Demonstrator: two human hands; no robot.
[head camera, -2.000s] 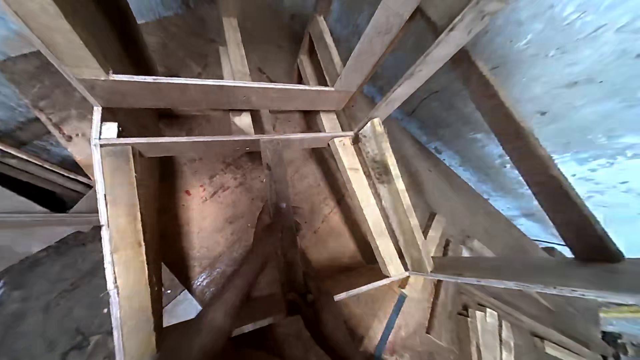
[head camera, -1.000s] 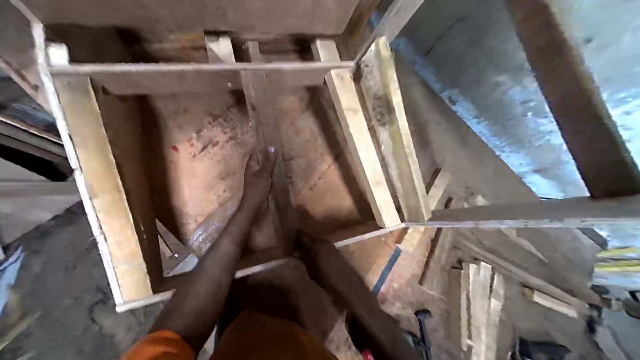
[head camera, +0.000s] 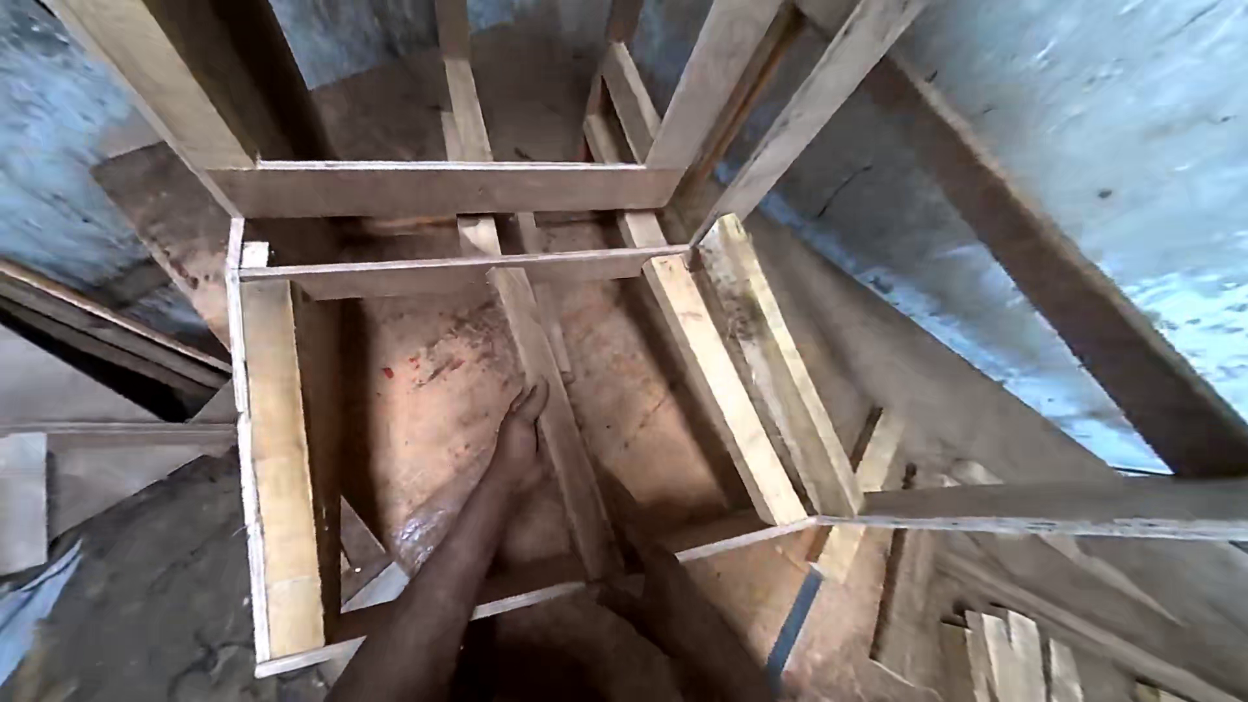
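Note:
A wooden frame of planks stands before me, its near box crossed by a middle wooden slat (head camera: 556, 419) that runs from the inner crossbar (head camera: 409, 275) to the near edge. My left hand (head camera: 525, 424) lies along the left side of this slat, thumb and fingers against it. My right hand (head camera: 648, 590) is at the slat's near end by the front rail (head camera: 531, 597); its fingers are dark and partly hidden. A pale wooden batten (head camera: 726, 390) forms the right side of the box, and a wide light board (head camera: 283, 468) the left side.
Loose wood offcuts (head camera: 1019, 653) lie on the floor at the lower right, near a dark blue strip (head camera: 795, 624). A long plank (head camera: 1053, 507) extends right from the frame. A diagonal beam (head camera: 1063, 263) stands against the blue wall (head camera: 1170, 117). Boards (head camera: 107, 331) lie at the left.
The middle slat, lower between the hands a second ago, now has its far end up at the inner crossbar. The view has shifted to show more of the frame's far part.

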